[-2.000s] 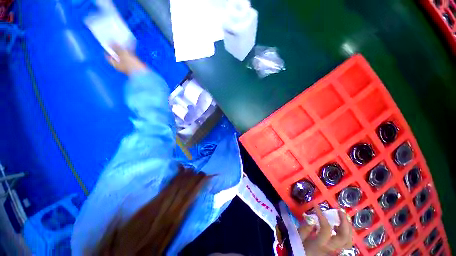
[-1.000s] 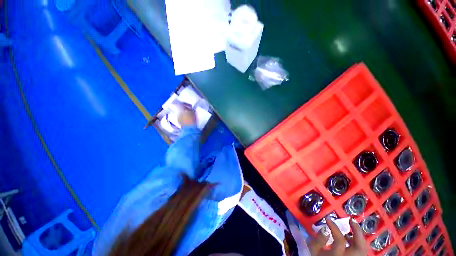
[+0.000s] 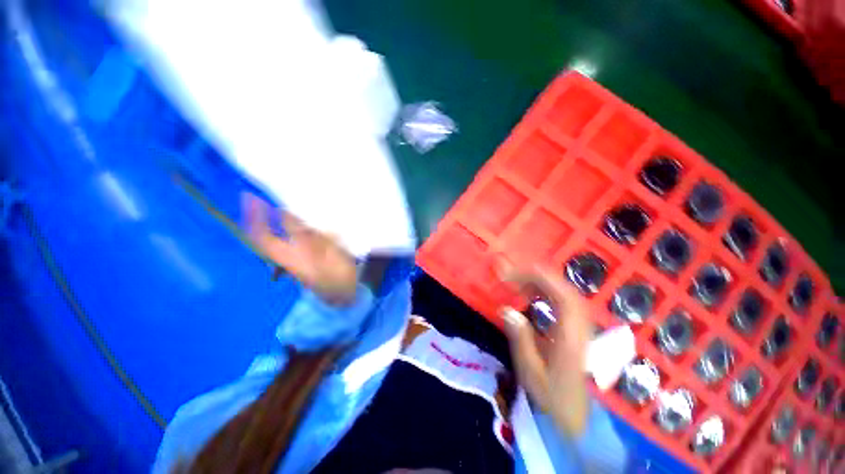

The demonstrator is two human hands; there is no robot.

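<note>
A large, blurred white sheet [image 3: 278,120] hangs from the upper left past the bench edge. My left hand [image 3: 320,264] is at its lower edge and appears to hold it; the fingers are blurred. My bare right hand [image 3: 556,343] is over the near edge of the red compartment tray [image 3: 477,208]. Its thumb and curled forefinger are around a black lens unit [image 3: 542,315] that sits in a pocket; whether they grip it is unclear. A small white piece [image 3: 611,356] shows beside this hand, over the pockets; its hold is hidden.
Black round units [image 3: 672,250] under shiny clear film fill several rows of pockets. Crumpled clear plastic [image 3: 427,126] lies on the green bench [image 3: 482,46]. A white bottle [image 3: 371,83] is partly merged with the sheet. Another red tray [image 3: 806,28] is at the top right.
My left hand has left the box of white papers, and the white sheet now reaches down to it, covering the box. My right hand has moved up the tray to the row's end. The view has shifted.
</note>
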